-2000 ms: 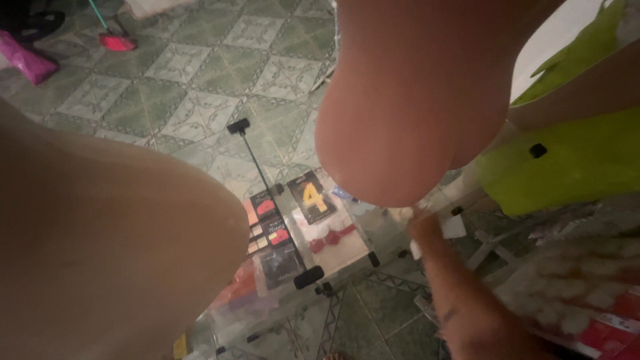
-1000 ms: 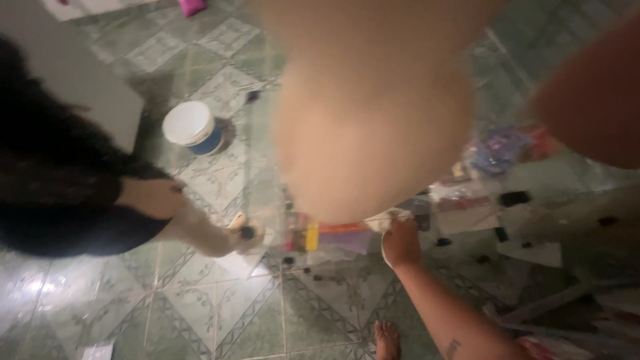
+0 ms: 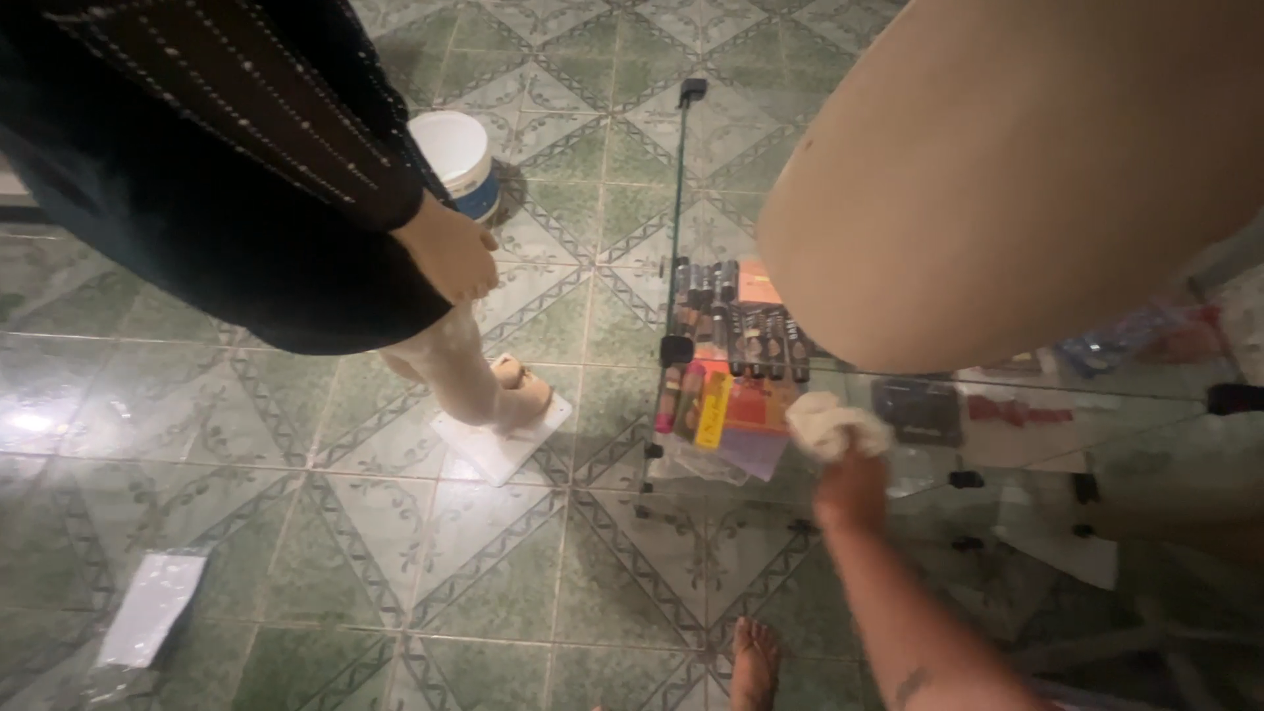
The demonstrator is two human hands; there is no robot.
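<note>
My right hand (image 3: 851, 489) reaches in from the lower right, closed on a crumpled whitish cloth (image 3: 837, 425). The cloth lies against or just above a glass display case (image 3: 711, 499) with black corner connectors; exact contact cannot be told. Behind the glass, left of the cloth, are dark cosmetic tubes (image 3: 765, 341), a yellow box (image 3: 712, 410) and orange packs. A dark flat pack (image 3: 918, 410) is to its right. A large smooth beige rounded form (image 3: 997, 188), perhaps a mannequin part, hides some of the case. My left hand is not in view.
At left stands a mannequin in a black dress (image 3: 227, 197), its foot on a white base (image 3: 504, 444). A white and blue bucket (image 3: 456, 163) is behind it. A white packet (image 3: 153, 607) lies on the tiled floor (image 3: 494, 583), and a bare foot (image 3: 755, 662) shows below the case.
The view has swung left a lot, bringing in the mannequin and the bucket. My right hand holds the cloth a second ago and now.
</note>
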